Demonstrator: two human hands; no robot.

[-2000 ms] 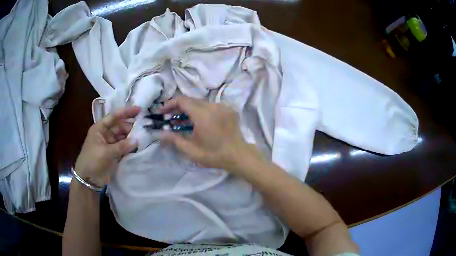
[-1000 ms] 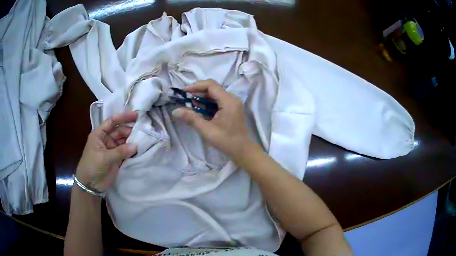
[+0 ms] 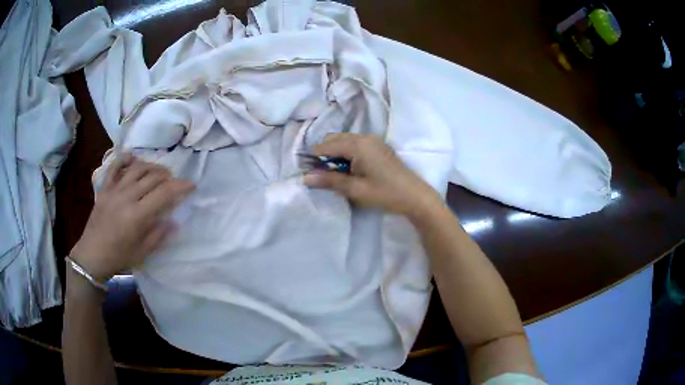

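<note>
An off-white blouse lies spread on the table in front of me, with inner seams and folded cloth showing near its top. One full sleeve stretches out to the right, its gathered end at the far right. My right hand holds dark thread snips, blades pointing left, over the middle of the blouse. My left hand is blurred over the blouse's left edge, fingers apart; no cloth is seen pinched in it.
Another off-white garment pile lies at the left. The glossy dark-brown table has a curved near edge. A bottle with a yellow-green lid and dark cloth are at the far right. A pale surface lies lower right.
My left hand has let go of the bunched cloth and moved left. The blouse's middle lies flatter, and the blouse has shifted left in view. My right hand with the snips has moved right.
</note>
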